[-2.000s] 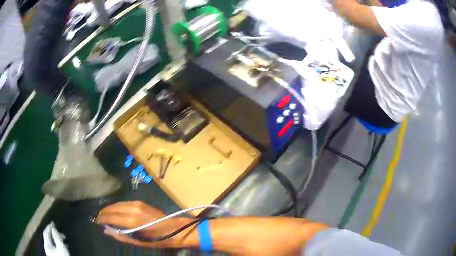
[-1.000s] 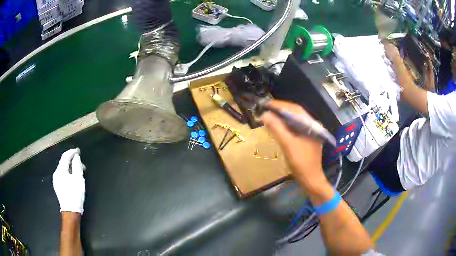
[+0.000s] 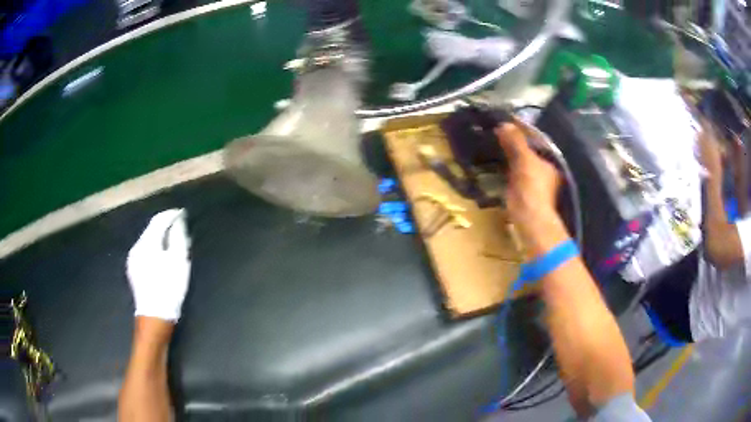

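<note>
My right hand (image 3: 531,177), bare with a blue wrist strap (image 3: 550,261), is at the black iron stand (image 3: 478,140) at the back of the tan cardboard tray (image 3: 461,276). The picture is blurred and I cannot tell whether it still holds the soldering iron. My left hand (image 3: 160,265), in a white glove, rests on the dark mat at the left with its fingers close together; no object shows in it. Brass strips (image 3: 449,210) and a dark-handled brush (image 3: 451,175) lie in the tray. Blue disc components (image 3: 395,210) lie beside the tray's left edge.
A grey extractor hood (image 3: 305,173) stands over the mat's back edge. Behind it runs the green conveyor (image 3: 181,99) with corded units. The soldering station (image 3: 589,165) with a green solder reel (image 3: 589,81) is right of the tray. Brass pieces (image 3: 29,350) lie far left. A person sits at right.
My right hand has moved back onto the stand, and the iron seen in it earlier no longer shows clearly. The camera view has shifted left. The gloved hand stays on the mat.
</note>
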